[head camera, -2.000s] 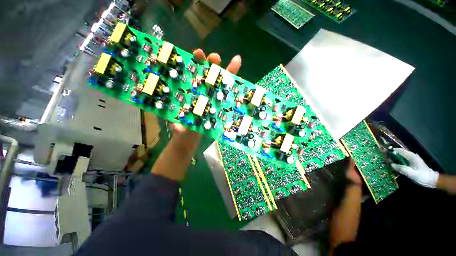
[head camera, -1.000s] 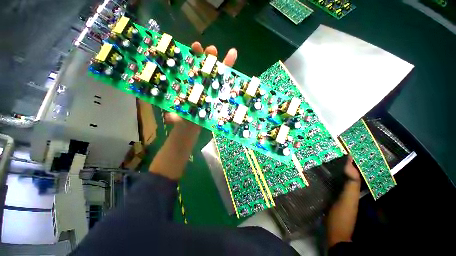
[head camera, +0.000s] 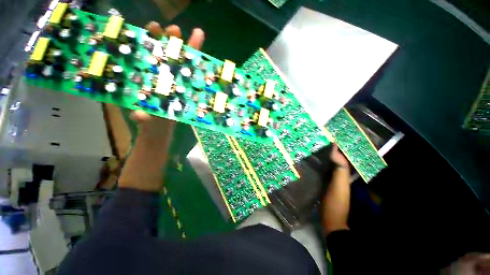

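Note:
My left hand [head camera: 153, 129] holds a long green populated PCB panel [head camera: 129, 70] from below, its fingertips showing over the far edge. The panel carries two rows of transformers with yellow tops, some white in glare, and is tilted across the upper left. Flat green panels [head camera: 231, 177] without tall parts lie beneath and right of it, on a dark ribbed rack [head camera: 303, 196]. My right hand [head camera: 337, 172] is at the near edge of these, beside a separate narrow green strip [head camera: 354, 142]; its fingers are mostly hidden, so its grip is unclear.
A large white sheet [head camera: 333, 64] lies over the flat panels' far side. A dark green bench [head camera: 430, 80] curves behind, with a board [head camera: 478, 110] at the right edge. A pale cabinet [head camera: 64, 134] stands left. A blurred patch of another person's skin shows bottom right.
The view has swung right, so everything sits further left and a little higher. The co-worker's white-gloved hand has left the strip. My left hand still holds the populated panel.

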